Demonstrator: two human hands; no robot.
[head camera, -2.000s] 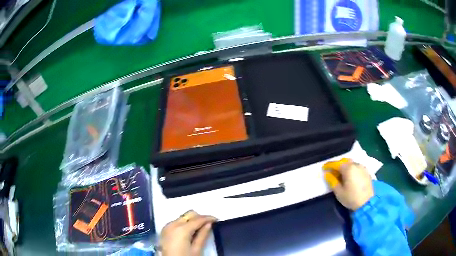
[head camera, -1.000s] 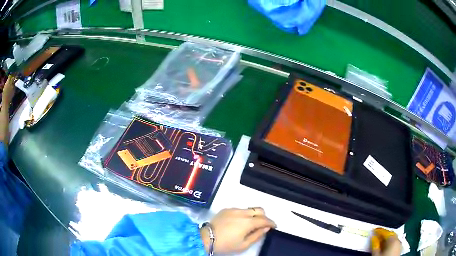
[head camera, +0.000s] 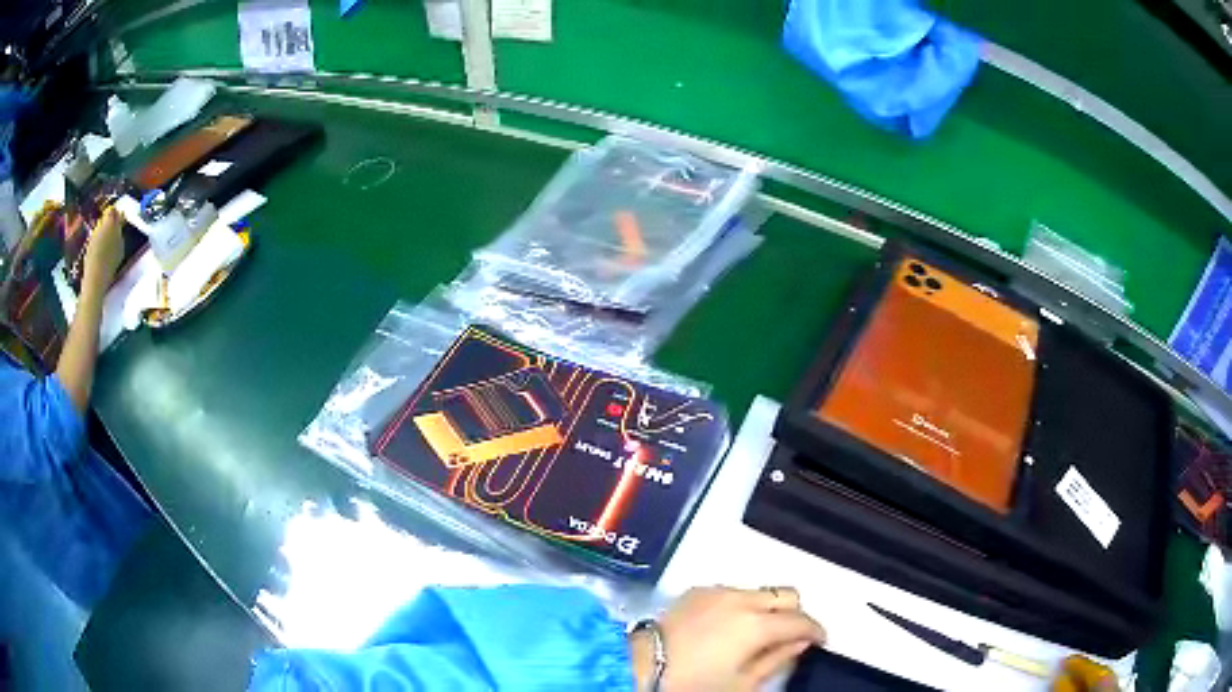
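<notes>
A black tablet (head camera: 858, 675) lies at the bottom edge on the white work mat (head camera: 849, 595), mostly cut off by the frame. My left hand (head camera: 730, 638), bare with a ring and a bracelet, rests its fingertips at the tablet's left corner. My right hand (head camera: 1085, 675) is cut off at the bottom right; only orange finger cots show, near the pale handle of a dark pointed blade (head camera: 932, 633). Behind, a foam tray (head camera: 946, 552) holds an orange-brown tablet (head camera: 932, 392) face down and bears a white label (head camera: 1088, 506).
Left of the mat lie a printed screen film (head camera: 554, 446) on clear bags and more clear plastic bags (head camera: 615, 237). Far left, another person's arm (head camera: 84, 325) reaches by bottles (head camera: 173, 230) on a dish. Blue crumpled plastic (head camera: 885, 61) hangs at the back rail.
The view has swung left, so the tray and tablet sit further right and the other person's arm shows. My left hand stays at the tablet's corner. My right hand is now mostly out of frame.
</notes>
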